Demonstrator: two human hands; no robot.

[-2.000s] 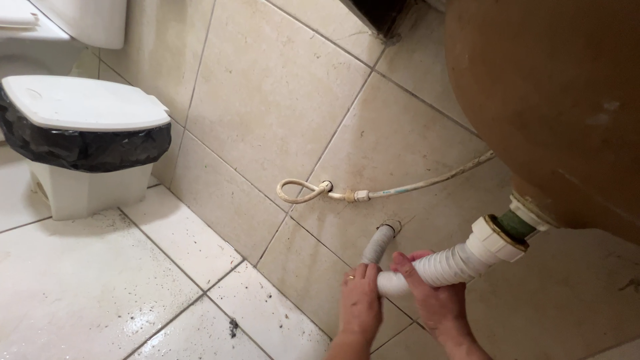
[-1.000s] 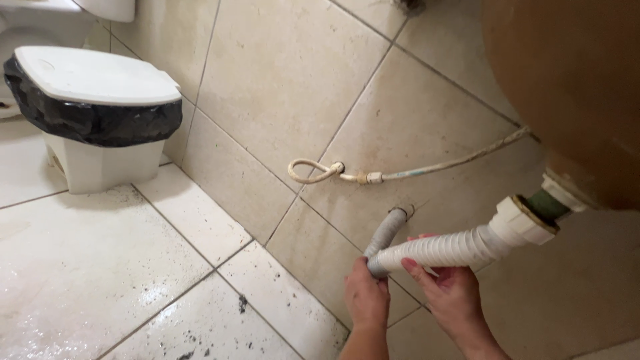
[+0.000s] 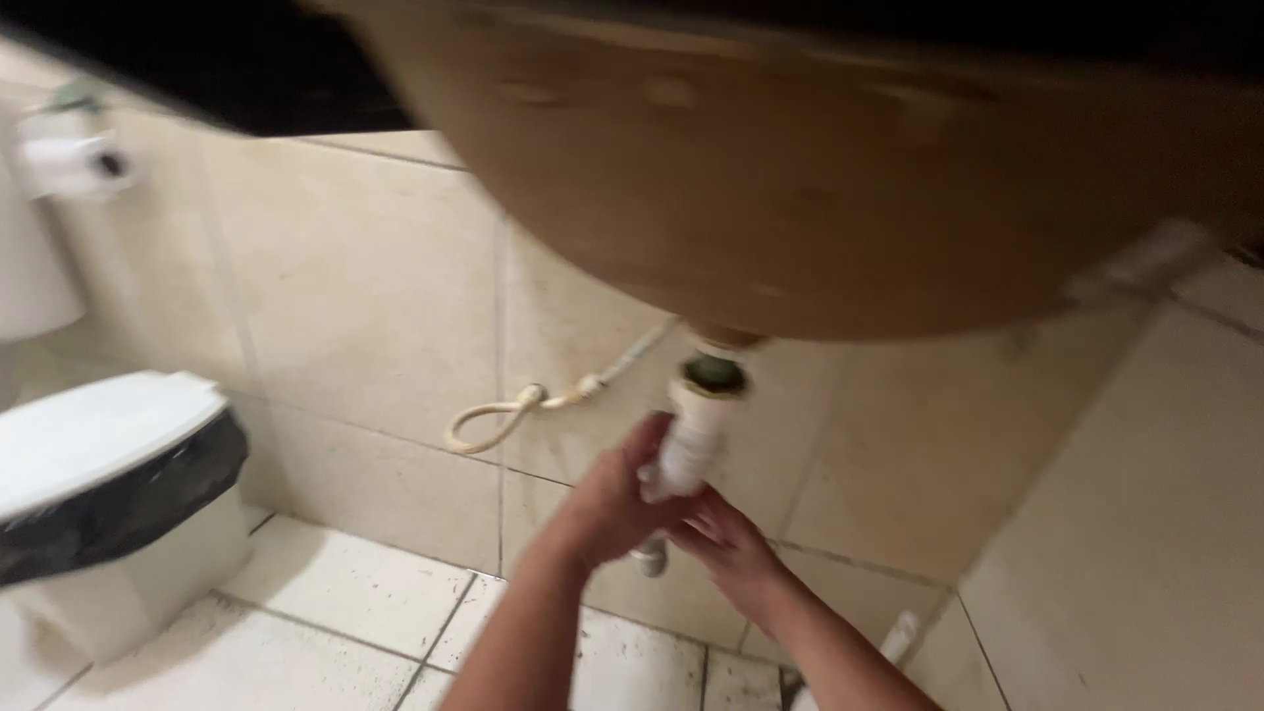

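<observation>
A white corrugated drain hose (image 3: 688, 446) hangs from a white plastic nut (image 3: 709, 390) beneath the brown underside of a sink basin (image 3: 790, 217). Around the upper part of the hose is my left hand (image 3: 617, 494), just below the nut. My right hand (image 3: 726, 543) touches the hose lower down, its fingers partly behind my left hand. Below the hands a grey pipe end (image 3: 649, 556) shows near the wall; whether the hose is joined to it is hidden. The view is blurred.
A looped cream supply hose (image 3: 484, 427) runs along the tiled wall left of the hands. At the left stands a white bin (image 3: 128, 592) with a black liner, and a toilet paper roll (image 3: 79, 168) hangs above. A dark edge borders the basin at the top.
The view has swung up and round, showing more of the basin. My left hand has moved from the hose's lower end to its upper part near the nut.
</observation>
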